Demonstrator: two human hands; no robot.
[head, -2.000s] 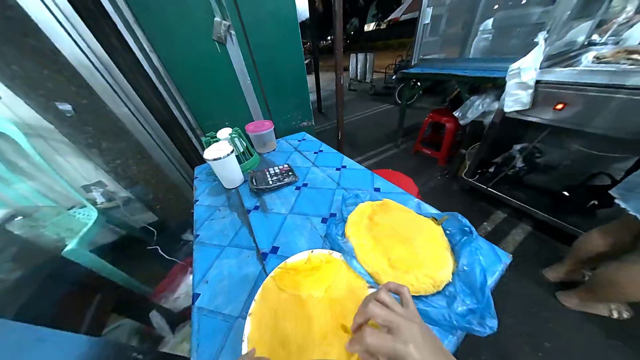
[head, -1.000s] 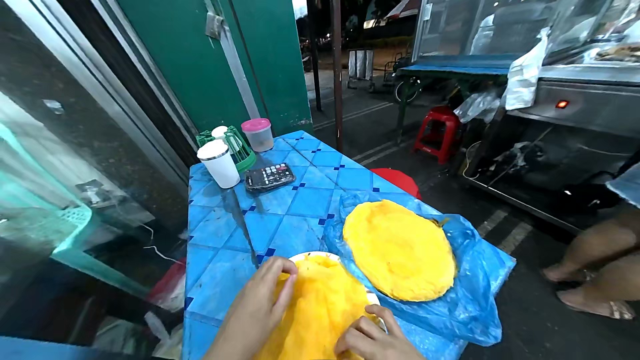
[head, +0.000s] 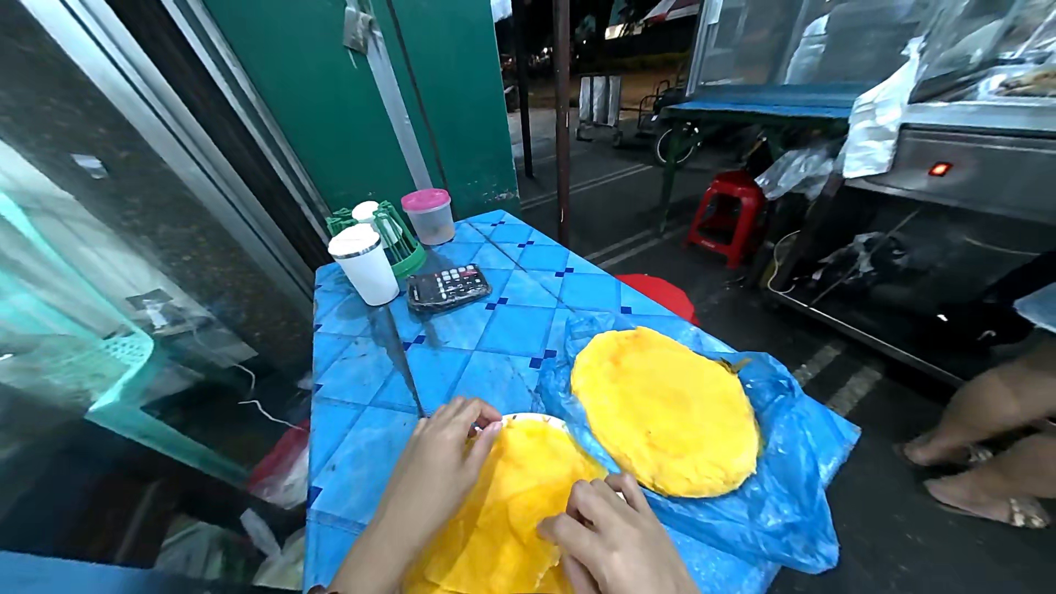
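A thin yellow sheet of food [head: 516, 503] lies over a round white plate [head: 536, 418] at the near edge of the table, its lower part cut off by the view. My left hand [head: 441, 462] rests at its upper left edge, thumb and fingers close together there. My right hand [head: 615, 536] is on its right side, fingers bent, touching the sheet; whether it pinches the sheet is unclear. To the right, a stack of round yellow sheets [head: 667, 412] lies on a crumpled blue plastic bag [head: 792, 462].
On the blue tiled-pattern tablecloth [head: 520, 322] stand a white canister [head: 365, 268], a pink-lidded tub [head: 430, 219], a green holder [head: 404, 247] and a wrapped calculator [head: 448, 289]. Red stools [head: 726, 216] and a metal food stall are beyond. A person's legs [head: 998, 437] show at right.
My left hand has come up from the bottom edge onto the plate's upper left rim. The yellow sheet on the plate has shifted down, with folds in it. The stack on the bag stays put.
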